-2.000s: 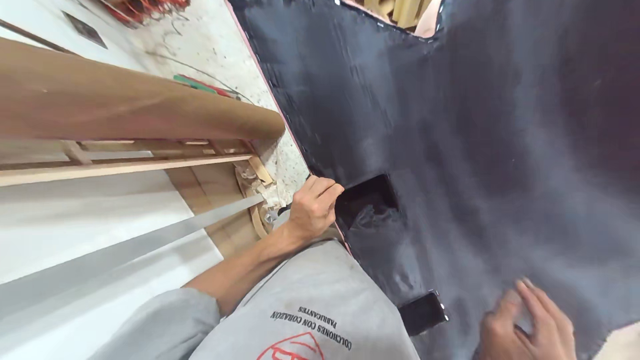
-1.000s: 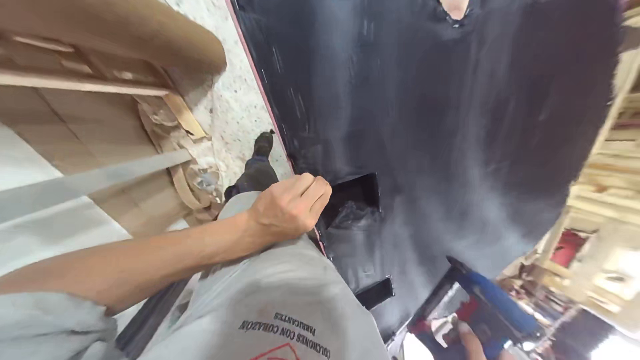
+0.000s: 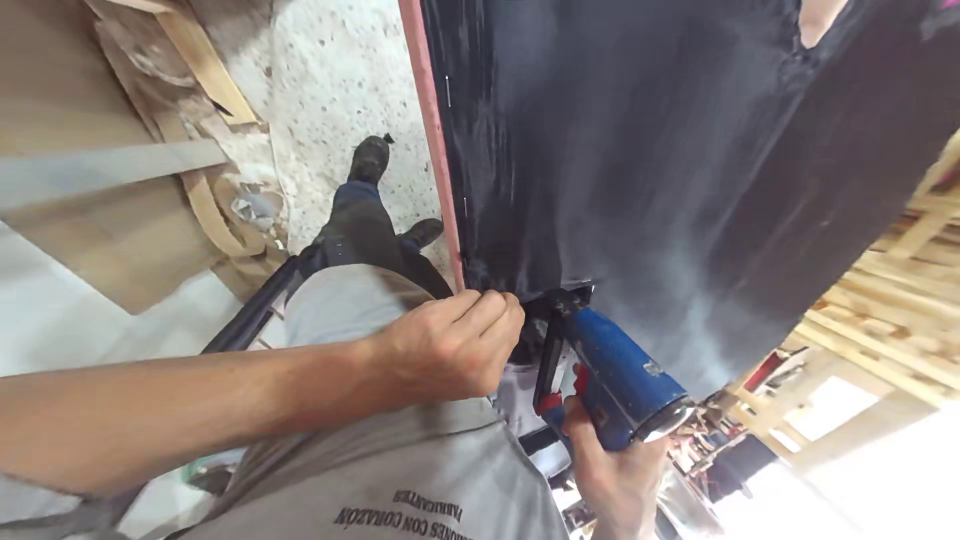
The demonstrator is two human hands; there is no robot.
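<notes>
My left hand (image 3: 457,341) is closed at the near edge of a dark fabric panel (image 3: 637,150), its fingertips pinching the cloth there. My right hand (image 3: 615,465) grips a blue pneumatic staple gun (image 3: 619,367) with a red trigger. The gun's nose rests at a rectangular opening in the dark cloth, just right of my left fingers. Staples show along the panel's left side, beside a pinkish edge strip (image 3: 433,135). What lies under my left fingers is hidden.
Wooden frames (image 3: 885,315) stand at the right. Brown cardboard (image 3: 112,247) and a grey strip (image 3: 112,172) lie at the left. My shoes (image 3: 369,159) are on the speckled floor (image 3: 322,82).
My right hand, bare two seconds ago, has taken hold of the staple gun and brought it up to the opening beside my left hand. The view has shifted and tilted.
</notes>
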